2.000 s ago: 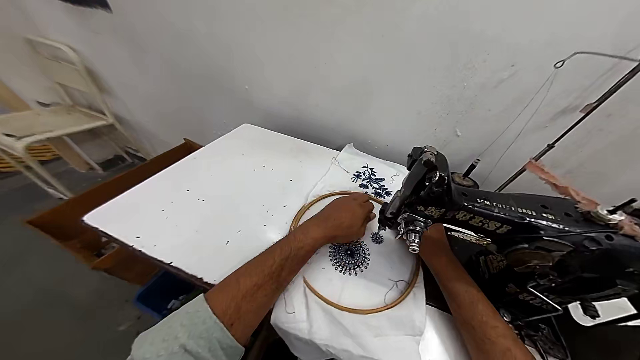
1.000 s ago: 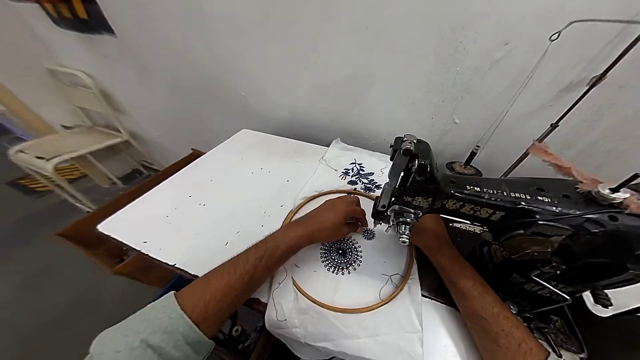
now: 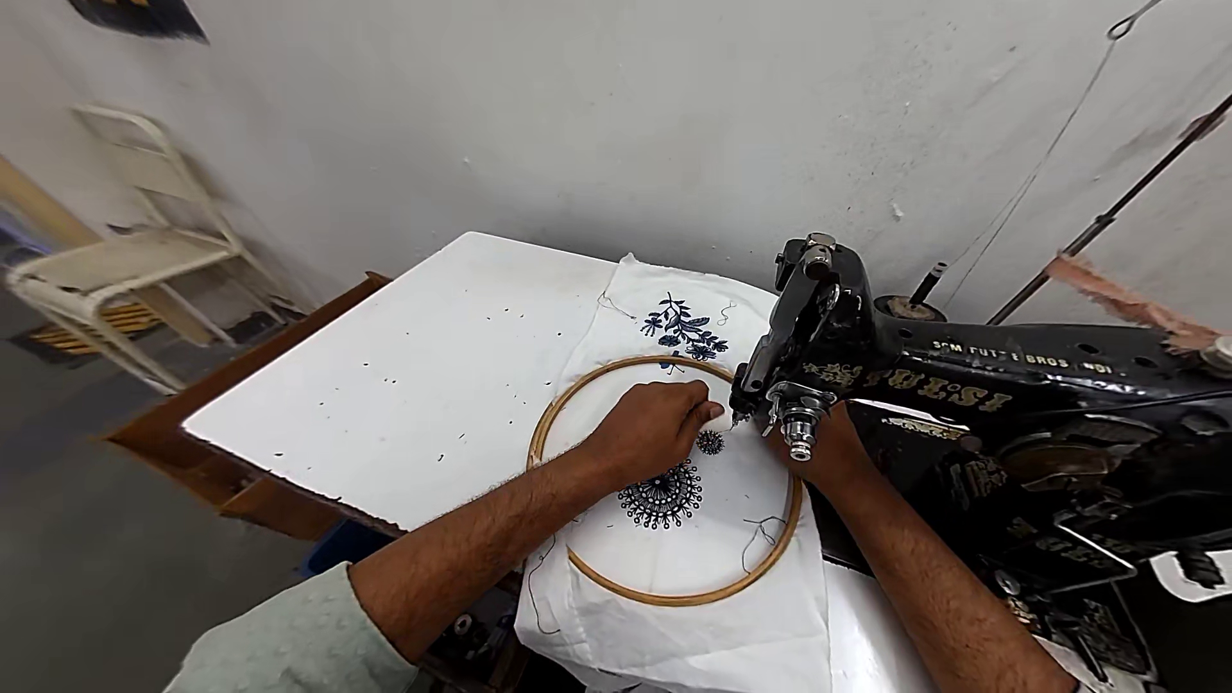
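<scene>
White cloth [image 3: 597, 616] with dark blue embroidery is stretched in a round wooden embroidery hoop [image 3: 674, 599], under the head of a black sewing machine [image 3: 943, 385]. Above the large round motif [image 3: 662, 496], my left hand [image 3: 659, 428] is over the cloth, thumb and fingertips pinched together near the needle area; whether thread is between them cannot be made out. A small round motif [image 3: 710, 442] shows just below those fingertips. My right hand [image 3: 813, 448] is at the hoop's right side, partly behind the machine head, its fingers hidden. A leafy floral motif [image 3: 685, 327] lies beyond the hoop.
The white tabletop [image 3: 385, 385] carries scattered thread bits. A wall stands behind it. At the far left is a cream metal chair [image 3: 144, 250], with brown wooden boards [image 3: 279, 500] along the table's left side. A thread stand [image 3: 1107, 221] rises behind the machine; a blue container [image 3: 346, 547] sits below.
My left hand has stayed close to the needle area, its fingers now pinched beside the small motif. The right hand remains by the machine head.
</scene>
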